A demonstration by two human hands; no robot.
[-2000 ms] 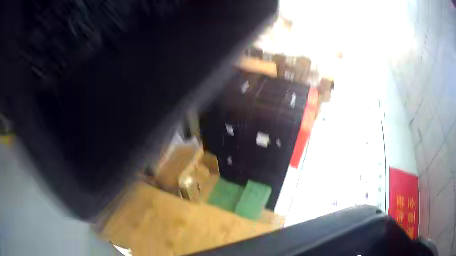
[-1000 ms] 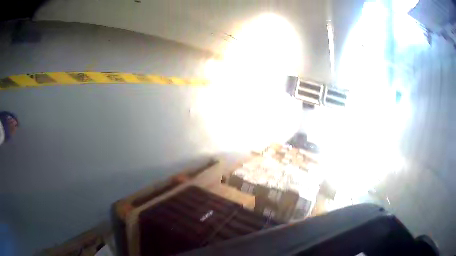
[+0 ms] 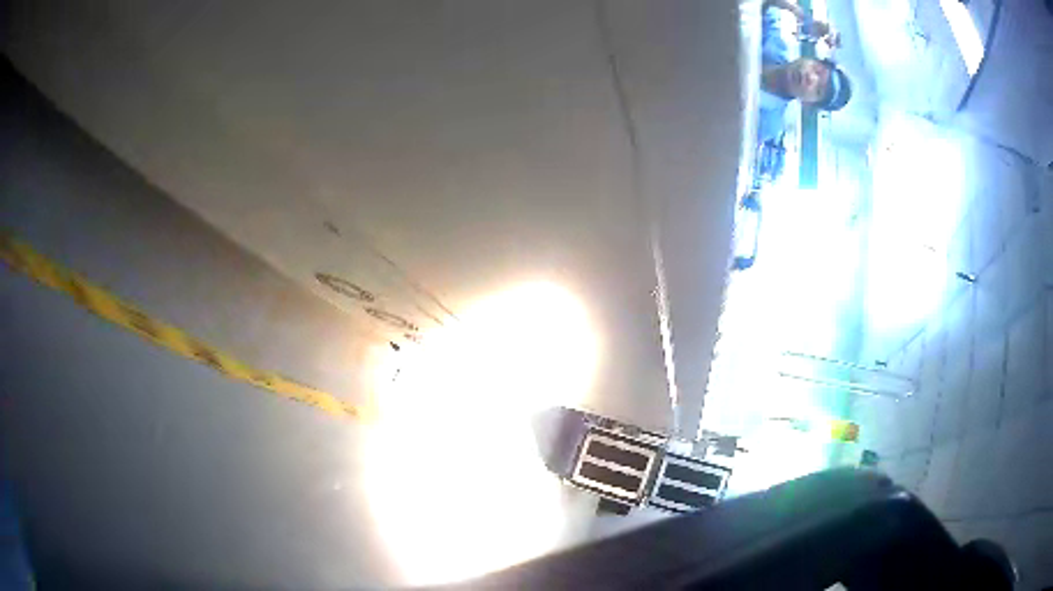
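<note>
Neither of my hands is in the picture. Nearest in front of me are the grey floor (image 3: 185, 450) and a large pale, smooth surface (image 3: 462, 150) along the upper part of the view; I cannot tell what it belongs to. A dark strap or arm (image 3: 739, 537) crosses the lower edge. A unit with two dark, white-framed, slatted panels (image 3: 618, 464) shows just above it.
Yellow-black tape (image 3: 173, 337) runs along the floor at the left. A strong glare (image 3: 485, 427) hides the middle. A person in blue with a dark cap (image 3: 779, 87) is at the upper right. Bright lamps (image 3: 912, 231) are at the right.
The view has swung: the dark bins and cartons have left the picture. The slatted unit has moved down and left, and the person has come into view.
</note>
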